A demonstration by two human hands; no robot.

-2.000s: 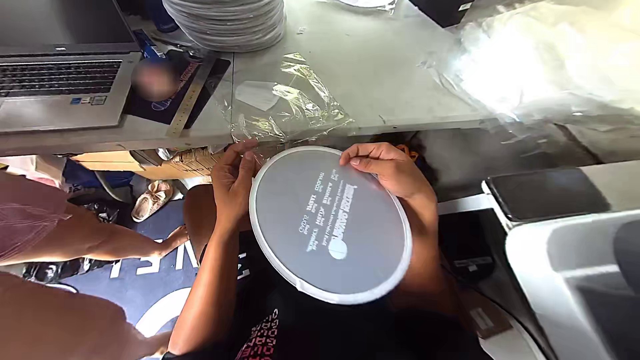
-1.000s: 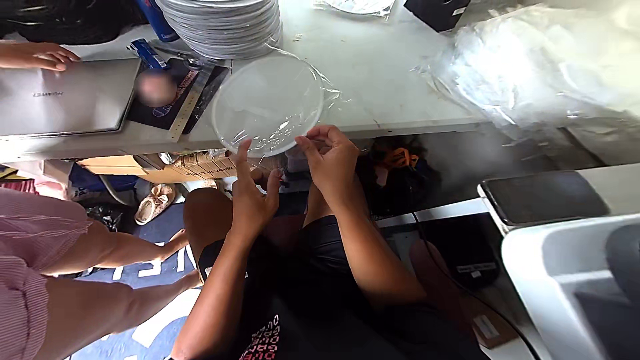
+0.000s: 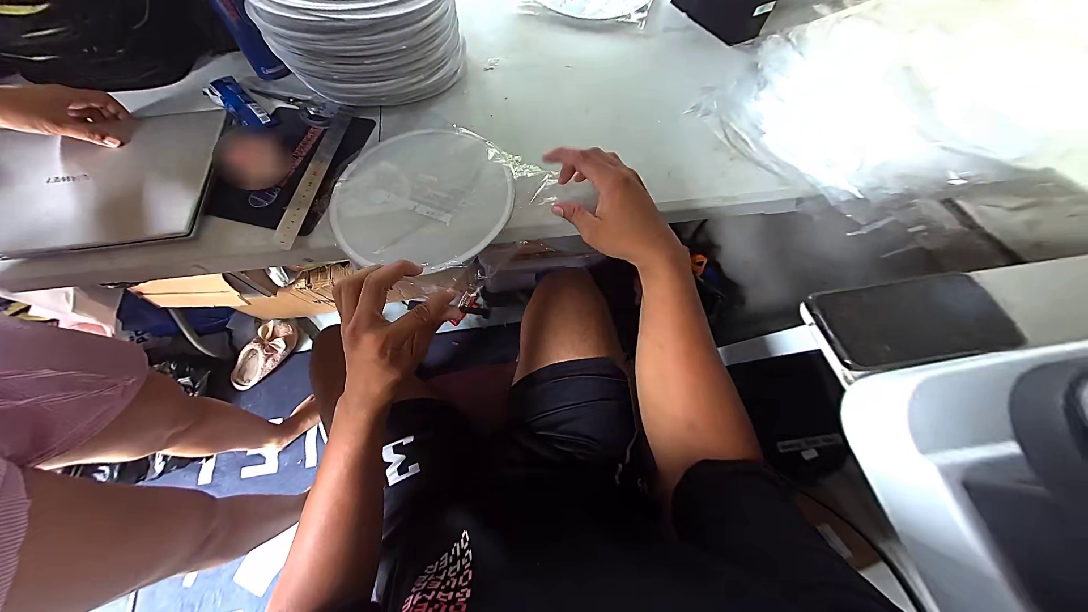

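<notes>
A round, pale, translucent disc with a white rim (image 3: 422,200) lies at the table's front edge, with clear plastic film (image 3: 523,170) over and beside it. My left hand (image 3: 387,327) is at the disc's near edge, fingers apart; whether its fingertips touch the film cannot be told. To the right of the disc my right hand (image 3: 608,200) hovers with fingers spread and nothing between them. Behind the disc rises a stack of similar white-rimmed discs (image 3: 365,51).
A closed laptop (image 3: 102,183) with another person's hand (image 3: 64,115) on it is at the left. A ruler (image 3: 313,183) lies by the disc. Crumpled clear plastic (image 3: 901,102) covers the table's right part. A phone (image 3: 914,321) rests at the right; another person's legs (image 3: 153,510) are at the left.
The disc, held in both my hands over my lap two seconds ago, now lies on the table edge. My right hand has come away from it to the right. The laptop, open before, is closed.
</notes>
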